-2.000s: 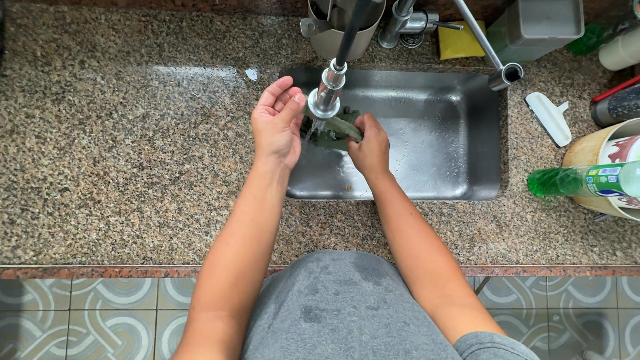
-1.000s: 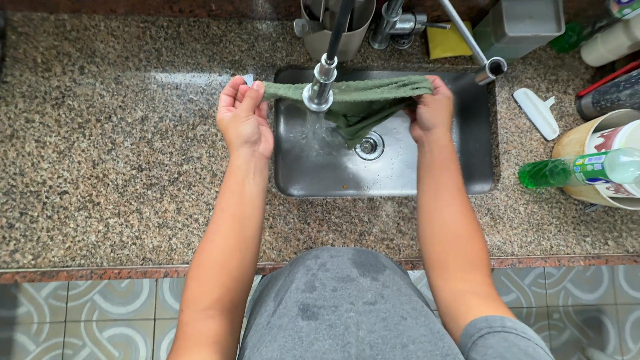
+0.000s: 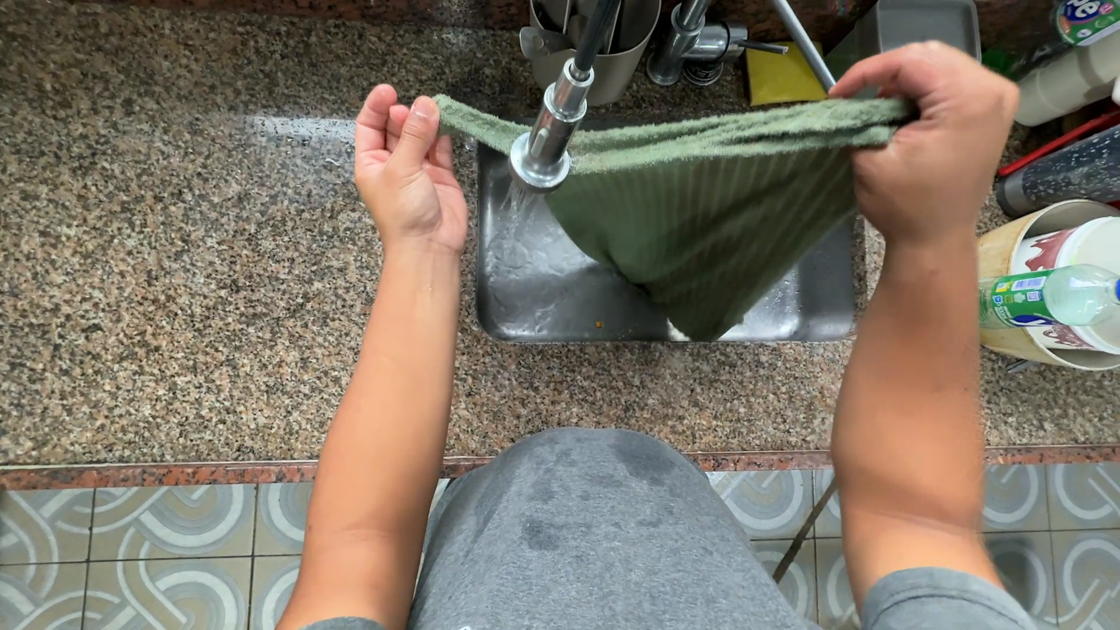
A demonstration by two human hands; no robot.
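Note:
A green ribbed cloth (image 3: pixel 700 219) is stretched between my hands over the steel sink (image 3: pixel 560 302), its lower part hanging in a point. My left hand (image 3: pixel 411 171) pinches one corner between thumb and fingers at the sink's upper left. On the right, my right hand (image 3: pixel 936 131) grips the other end, higher and past the sink's right side. The chrome faucet head (image 3: pixel 542 157) is in front of the cloth's left part, and water runs from it into the sink. The drain is hidden behind the cloth.
Behind the sink stand a utensil holder (image 3: pixel 617 66), a chrome tap base (image 3: pixel 691 44) and a yellow sponge or cloth (image 3: pixel 783 77). A plastic bottle (image 3: pixel 1050 296) lies across containers at the right. Granite counter (image 3: pixel 219 306) surrounds the sink.
The cloth was bunched between my hands under the faucet, then stretched, and now hangs wider open. My right hand has moved right and up; my left hand moved left earlier.

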